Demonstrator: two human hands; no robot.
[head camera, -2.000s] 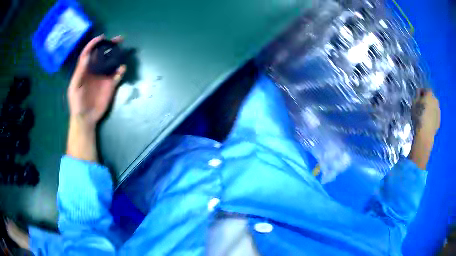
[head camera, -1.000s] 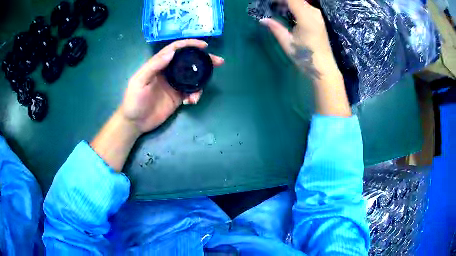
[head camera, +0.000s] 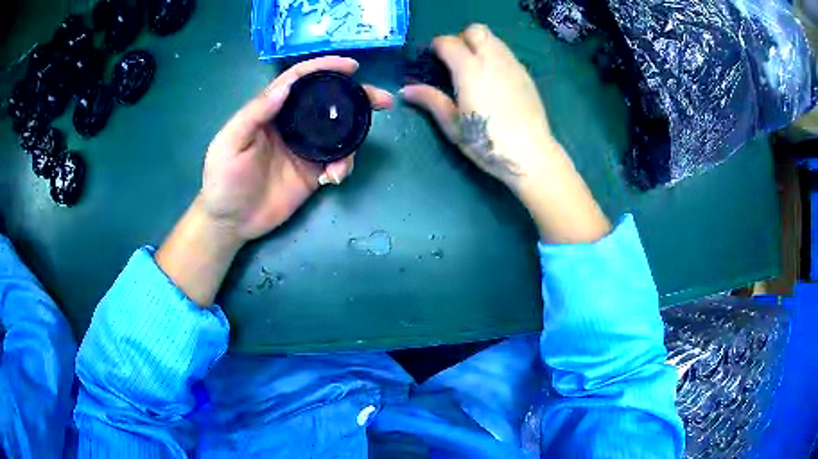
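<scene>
My left hand (head camera: 256, 161) holds a round black housing (head camera: 323, 125) by its rim, with its recessed face up and a small white spot near its centre. My right hand (head camera: 493, 108) is just to the right of it, over the mat, with a small black part (head camera: 428, 73) between thumb and fingers. The part is dark and blurred, so its shape cannot be told. The two hands are apart.
A blue tray (head camera: 332, 52) of small white pieces is at the far centre. Glossy black units (head camera: 91, 109) lie at the left. A clear bag (head camera: 709, 81) with dark parts beside it is at the right. Another blue sleeve (head camera: 31, 359) shows at the left edge. Layered clear packing (head camera: 731, 376) is lower right.
My right hand has come from the dark parts by the bag toward the housing, now with a black part in its fingers. My left hand and the housing have shifted slightly left.
</scene>
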